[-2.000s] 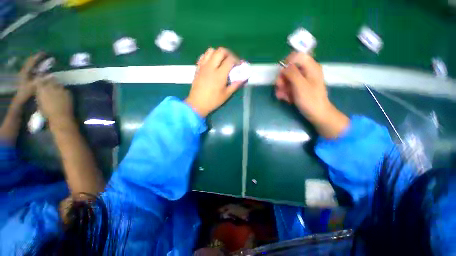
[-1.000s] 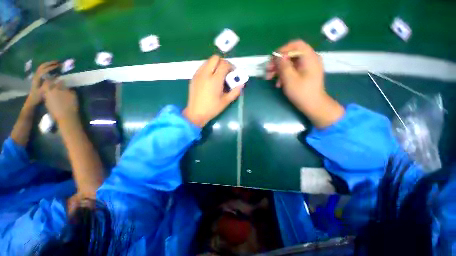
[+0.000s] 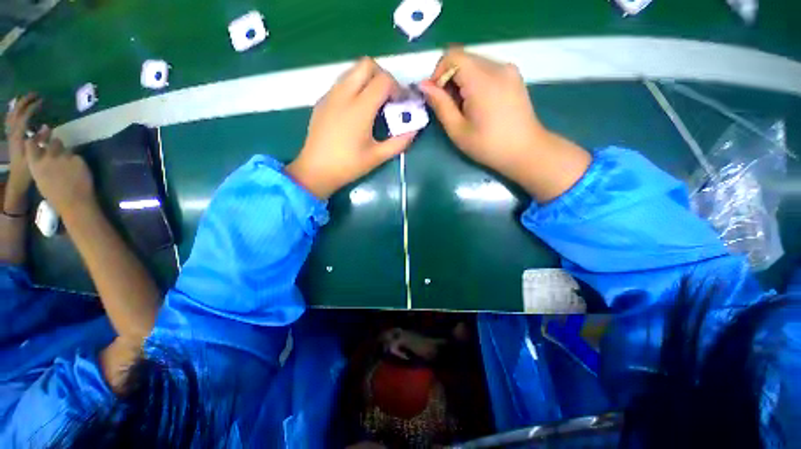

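A white rounded-square housing with a dark round centre (image 3: pixel 407 117) is between the thumb and fingers of my left hand (image 3: pixel 344 131), above the bench just below the whitish strip. My right hand (image 3: pixel 492 118) pinches a slim tan tool (image 3: pixel 448 76). Its fingertips are at the upper right edge of the housing. The tool's tip is hidden or blurred at the fingertips, so I cannot tell whether it touches the housing.
Several white housings (image 3: pixel 248 32) lie spaced on the green belt (image 3: pixel 325 26). A clear plastic bag (image 3: pixel 742 206) and long thin rods (image 3: pixel 681 127) lie at right. A paper label (image 3: pixel 552 291) is at the near edge. Another worker's hands (image 3: pixel 61 175) and a black pouch (image 3: pixel 132 188) are at left.
My right hand has come left to the housing in my left hand. Earlier the hands were apart. The view has shifted, and the belt housings appear higher in the picture.
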